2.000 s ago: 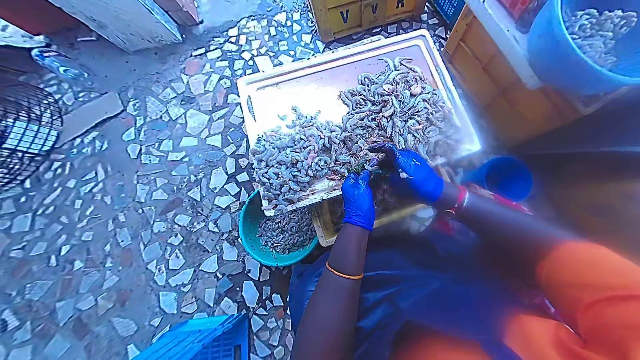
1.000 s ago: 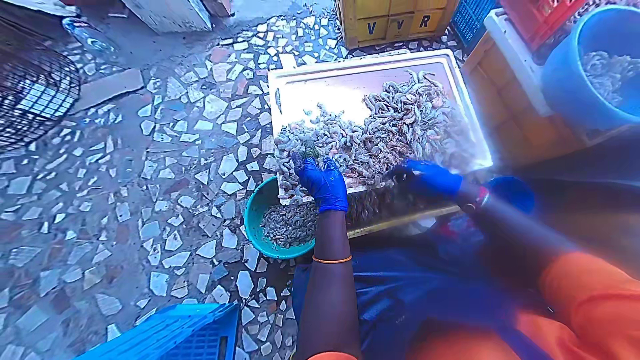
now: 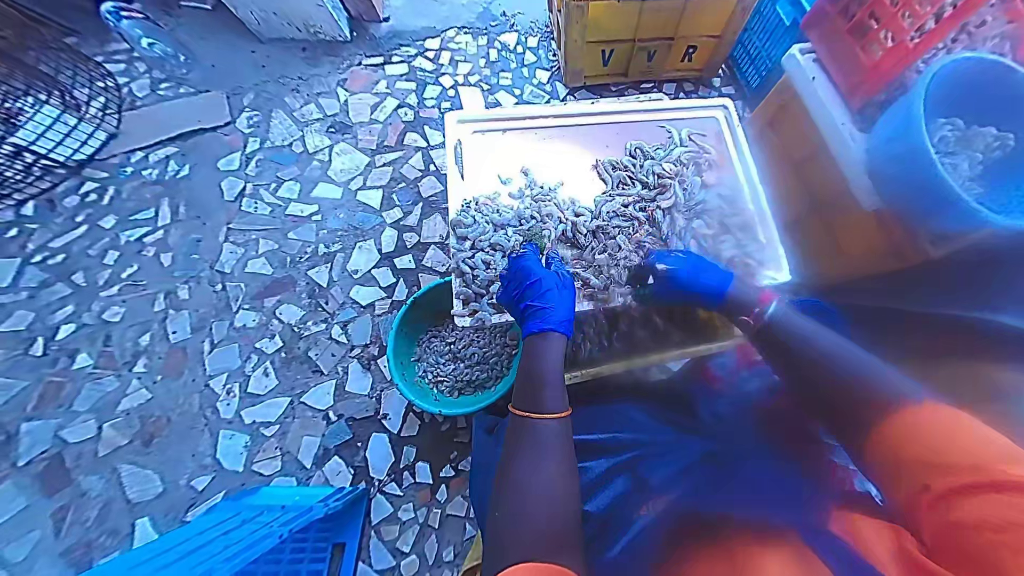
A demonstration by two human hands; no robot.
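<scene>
A white tray (image 3: 520, 120) holds a pile of pale shrimp (image 3: 480, 232) on its left and a pile of longer, darker shrimp (image 3: 656, 172) toward its right. My left hand (image 3: 540, 292), in a blue glove, is at the near edge of the left pile, fingers bent among the shrimp; whether it grips one is hidden. Also gloved in blue, my right hand (image 3: 684, 278) lies at the near edge of the right pile, with something dark at its fingertips that I cannot make out. A teal basin (image 3: 404, 344) with small shrimp or shrimp pieces sits below the tray's near left corner.
Yellow crates (image 3: 640, 40) stand beyond the tray. At the right are a red crate (image 3: 864, 48) and a blue tub (image 3: 896, 152) holding shrimp. A blue crate (image 3: 264, 520) lies near left, a black mesh basket (image 3: 56, 120) far left, on a stone-chip floor (image 3: 304, 264).
Two seconds ago my hands were close together at the tray's near edge. They are now apart, the left over the pale shrimp. Since one second ago, the left has shifted a little right along the pile.
</scene>
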